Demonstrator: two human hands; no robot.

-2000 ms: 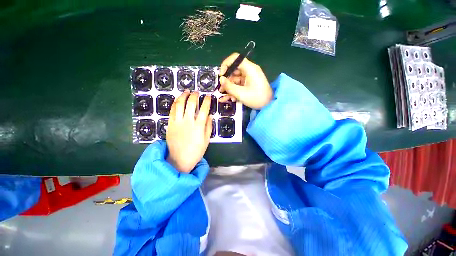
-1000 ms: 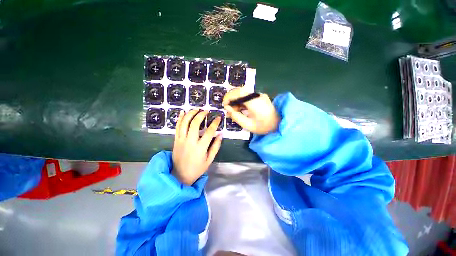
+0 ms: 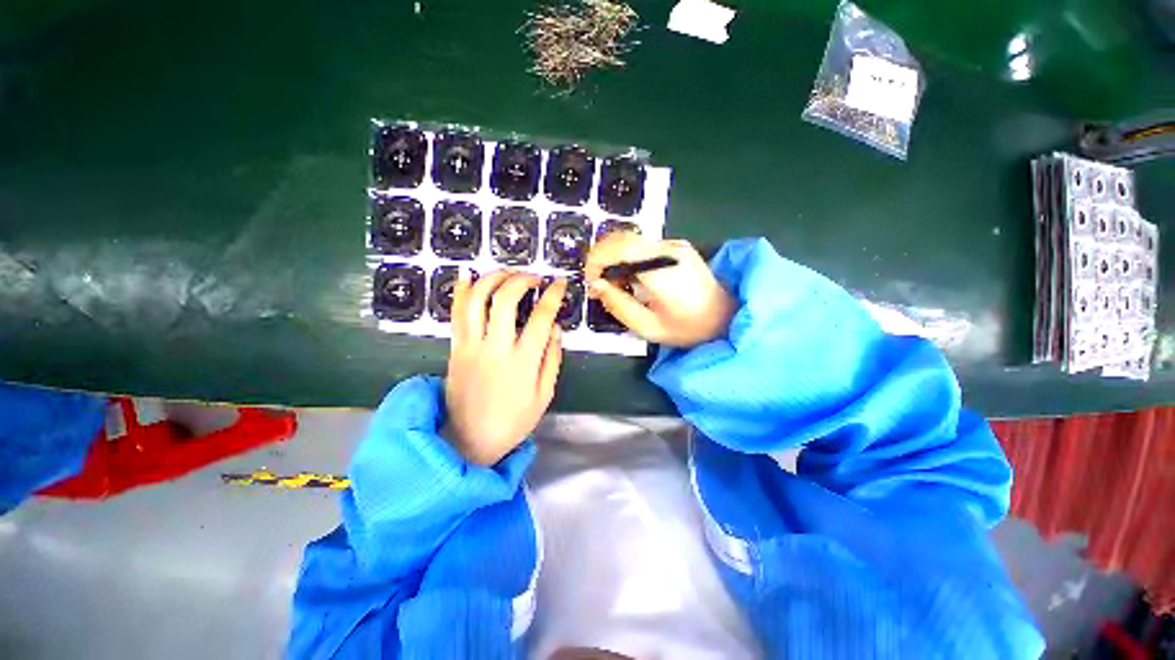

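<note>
A white-edged sheet (image 3: 656, 206) with three rows of black square units lies on the green bench. Each visible unit has a round centre with a pale cross mark. My left hand (image 3: 500, 368) lies with fingers spread over the bottom row and holds nothing visible. My right hand (image 3: 670, 297) is closed around black tweezers (image 3: 640, 268) over the sheet's lower right part. The tweezers' tip is hidden by my fingers, so I cannot tell if it holds a part. My hands cover some units of the lower rows.
A heap of fine metal parts (image 3: 580, 41) and a white slip (image 3: 702, 18) lie beyond the sheet. A labelled clear bag (image 3: 881, 85) is at the far right. Stacked pale sheets (image 3: 1093, 268) stand at the right. A red object (image 3: 181, 451) is below the bench, left.
My right hand with the tweezers has moved from the sheet's upper right to its lower right. My left hand has shifted down to the bottom row. The camera view has also shifted.
</note>
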